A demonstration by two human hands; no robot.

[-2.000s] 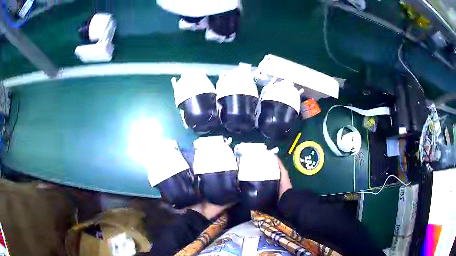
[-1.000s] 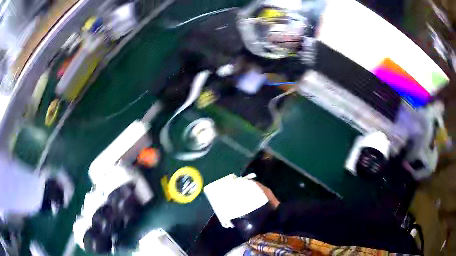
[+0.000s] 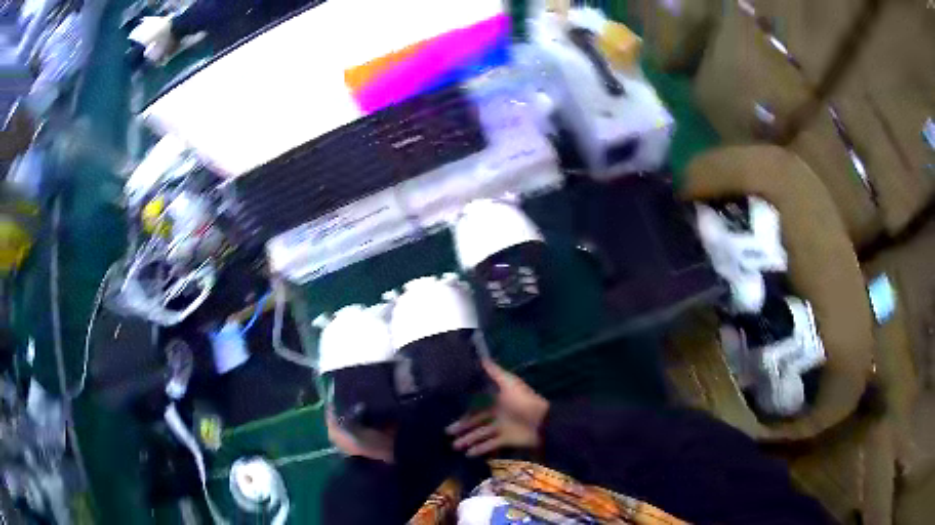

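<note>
Two white-hooded dome cameras stand side by side in front of me, a left one (image 3: 356,340) and a right one (image 3: 435,309), black balls towards me. My left hand (image 3: 361,441) cups the lower left of the left camera's ball; its fingers are partly hidden. My right hand (image 3: 510,414) is at the lower right of the right camera, thumb near the ball and fingers apart, with nothing enclosed in them. A third dome camera (image 3: 496,236) stands behind to the right, its face with round lights showing. The view is blurred.
A bright monitor (image 3: 308,77) and black keyboard (image 3: 349,164) lie beyond long white boxes (image 3: 343,234). A white box-shaped device (image 3: 615,113) is at the back right. An open brown carton (image 3: 846,308) holds more cameras at right. A white roll (image 3: 253,480) lies lower left.
The view has swung right towards the monitor and carton. The camera by my right hand now stands beside another one. My left hand has come into view, and my right hand's fingers now show apart.
</note>
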